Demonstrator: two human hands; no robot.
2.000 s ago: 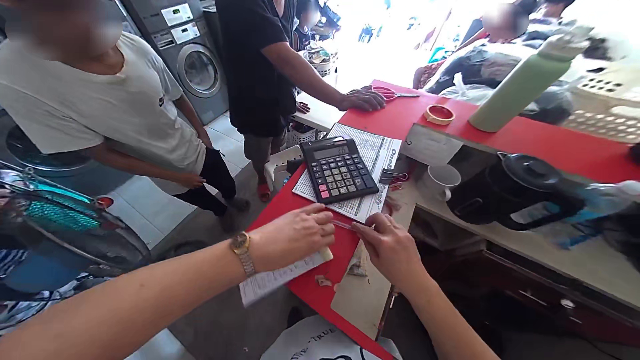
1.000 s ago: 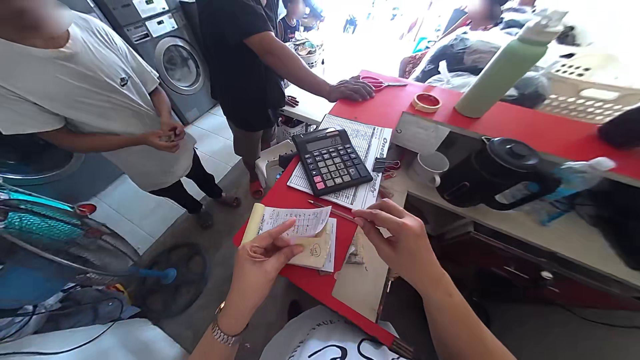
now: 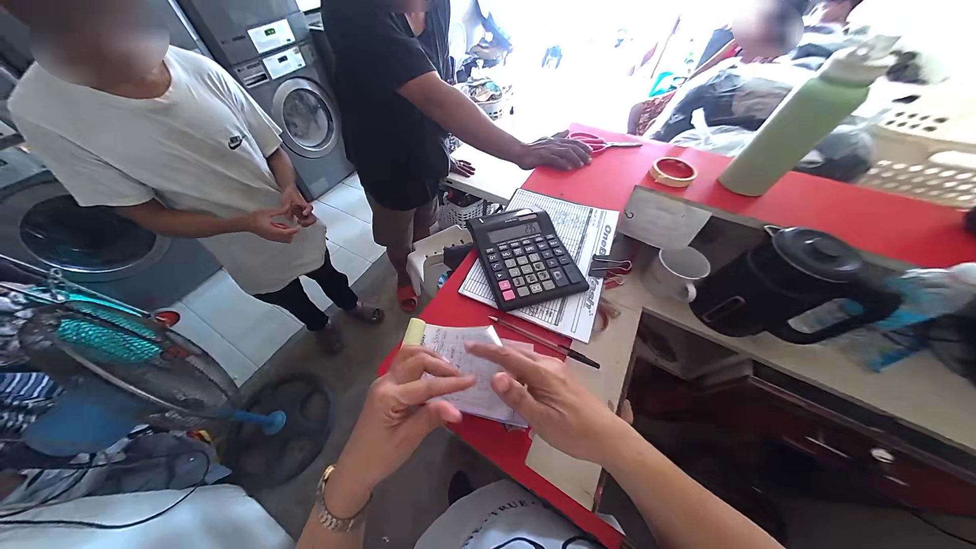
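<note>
A small notepad (image 3: 457,341) with handwriting lies on the red counter (image 3: 488,309) beneath both my hands. My left hand (image 3: 415,396), with a wristwatch (image 3: 335,507), hovers at its lower left with fingers apart. Over the pad's right part my right hand (image 3: 545,393) is spread, fingers near the page; whether they touch it is unclear. Neither hand grips anything. A pen (image 3: 545,343) rests just above my right hand, its dark end pointing right. Behind it a desk calculator (image 3: 526,259) sits on printed forms (image 3: 587,229), held by a binder clip (image 3: 610,265).
Scissors (image 3: 606,143), a tape roll (image 3: 673,172) and a green bottle (image 3: 801,122) stand along the raised counter. At right are a mug (image 3: 679,271) and a black electric kettle (image 3: 793,282). Two people stand across the counter, one person's hand on it. A fan (image 3: 137,366) is at left.
My right hand has let go of the pen, which now lies on the counter, and has moved left over the notepad. The page my left hand was lifting now lies flatter.
</note>
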